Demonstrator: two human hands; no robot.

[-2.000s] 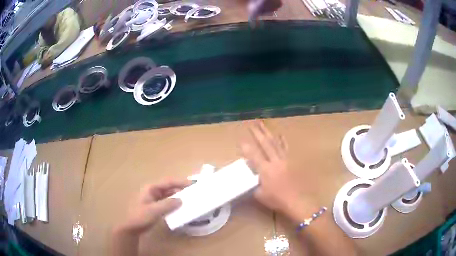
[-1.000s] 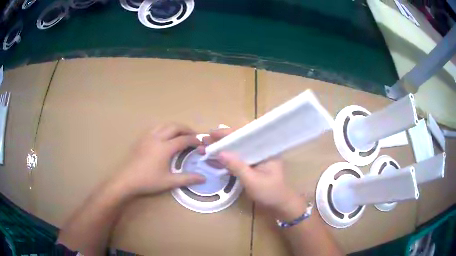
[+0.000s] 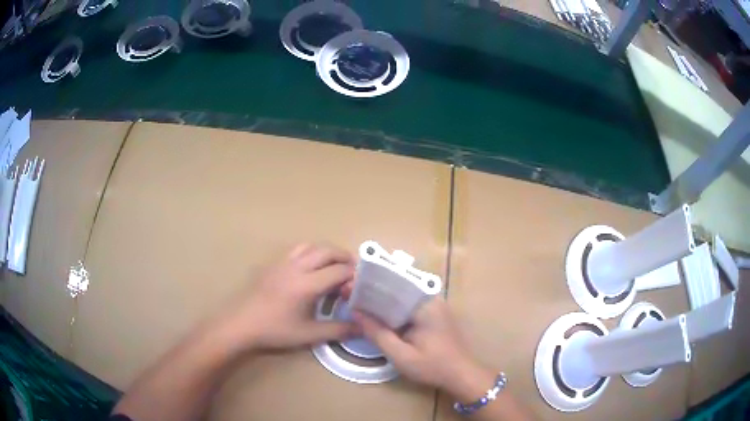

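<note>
A white arm (image 3: 391,289) stands up from a round white base (image 3: 356,363) on the brown bench top, its end with two round holes facing me. My right hand (image 3: 419,341) grips the arm low down on its right side. My left hand (image 3: 300,304) is at the left of the base, fingers against the foot of the arm and the base. The joint between arm and base is hidden by the fingers.
Base-and-arm assemblies (image 3: 573,362) stand at the right, with loose white pieces (image 3: 701,275) behind. Arms (image 3: 23,215) and white sheets (image 3: 12,136) lie at far left. The green conveyor (image 3: 493,115) carries several round bases (image 3: 363,64). A grey post (image 3: 707,164) rises at right.
The arm was first held flat across the base, then slanted to the right; now it stands steeply on it. My left hand has moved onto the base. The camera view has shifted.
</note>
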